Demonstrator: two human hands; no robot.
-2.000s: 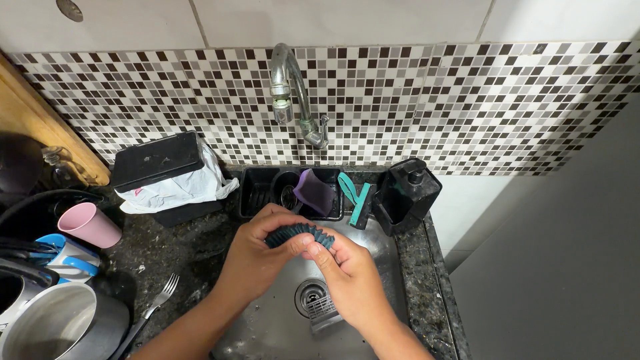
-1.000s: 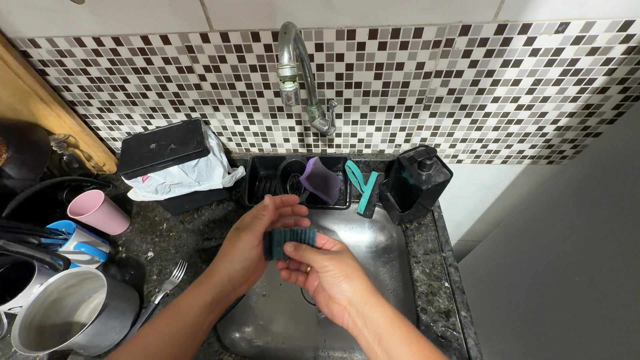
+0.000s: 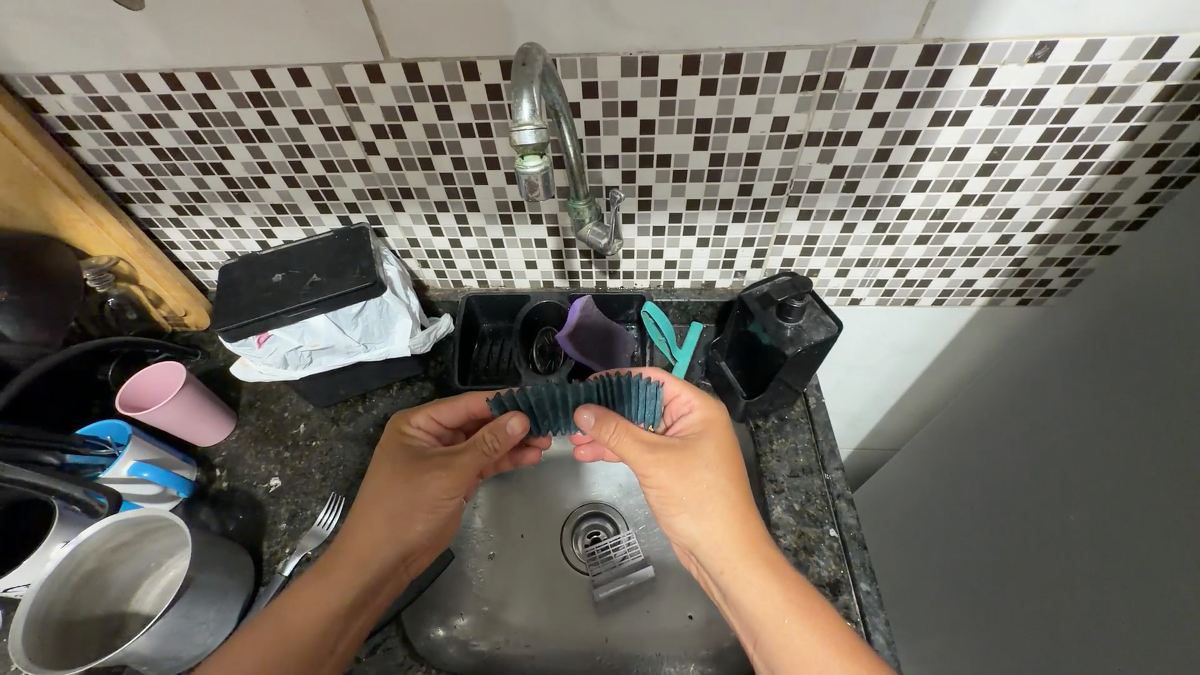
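A dark teal pleated strip (image 3: 581,403), its material unclear, is stretched between my two hands above the back of the steel sink (image 3: 525,562). My left hand (image 3: 450,455) pinches its left end, thumb in front. With its thumb pressed on the front folds, my right hand (image 3: 666,441) grips the right part. Below them a small grey slotted plastic piece (image 3: 619,565) lies in the basin, beside and partly over the drain (image 3: 593,525). Behind the hands, a black sink caddy (image 3: 487,342) holds a purple sponge (image 3: 595,336).
A metal faucet (image 3: 567,141) rises behind the sink. Right of the caddy are a teal-handled tool (image 3: 673,342) and a black soap dispenser (image 3: 778,337). On the left stand a black-lidded box (image 3: 300,281), a pink cup (image 3: 178,403), a mug (image 3: 141,464), a pot (image 3: 131,591) and a fork (image 3: 314,536).
My hands have drawn apart sideways, and the pleated strip, bunched short a second ago, is spread wider between them. The slotted piece in the basin shows again.
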